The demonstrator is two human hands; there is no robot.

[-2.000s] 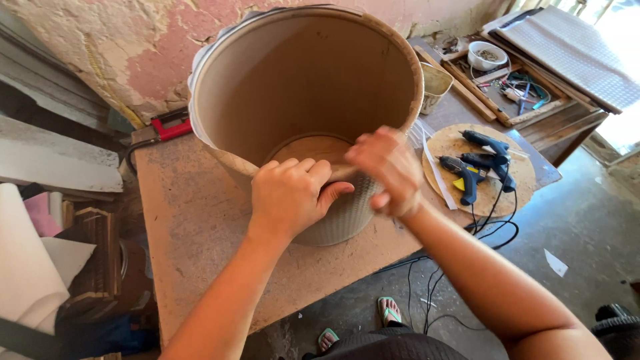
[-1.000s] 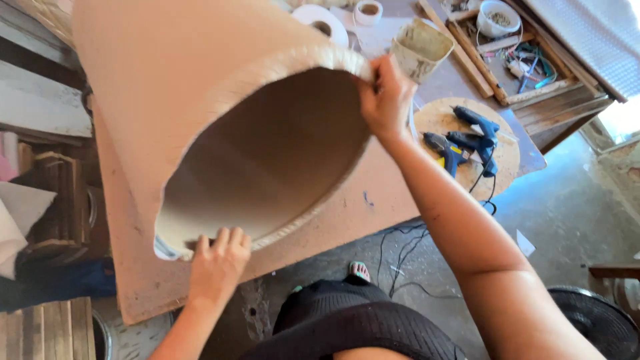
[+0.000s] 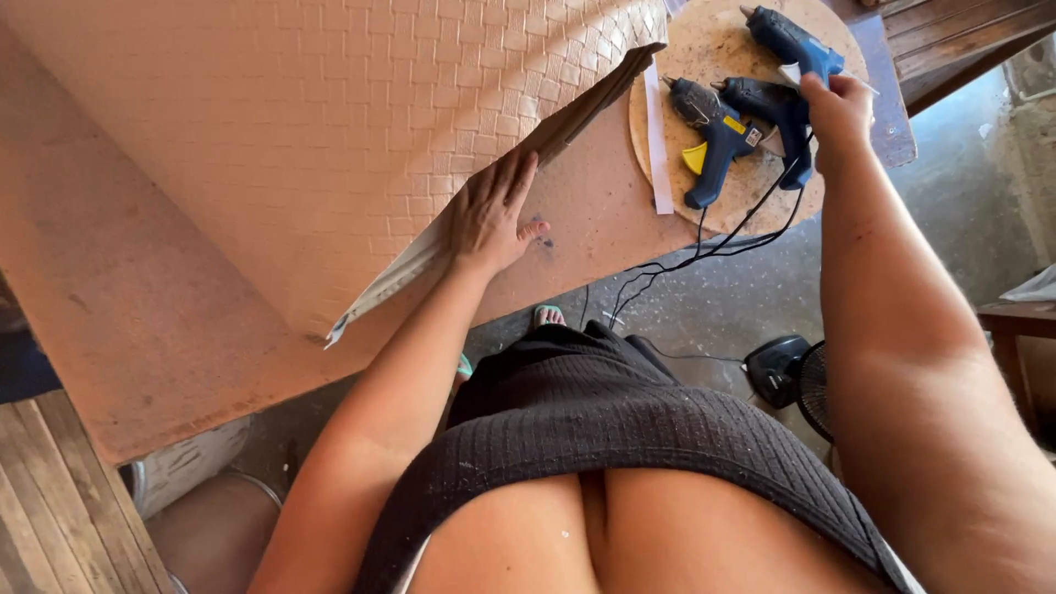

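A large tan cylinder with a woven-pattern covering lies on its side on the table, its rough open edge facing me. Against that edge rests my left hand, fingers spread and partly inside the opening, thumb apart. At the right, my right hand is closed around the handle of a blue and black hot glue gun. Two more glue guns lie below it on a round wooden board: one with a yellow trigger, another beside it. A pale strip crosses the board's left edge.
Black cords run from the glue guns over the table's edge to the floor. A black fan stands on the floor at the right. Slatted wood is at the lower left, with cylindrical containers beside it.
The cylinder stood upright, then was tilted, and now lies on its side. My right hand has left its rim and taken hold of a glue gun. The view has shifted downward.
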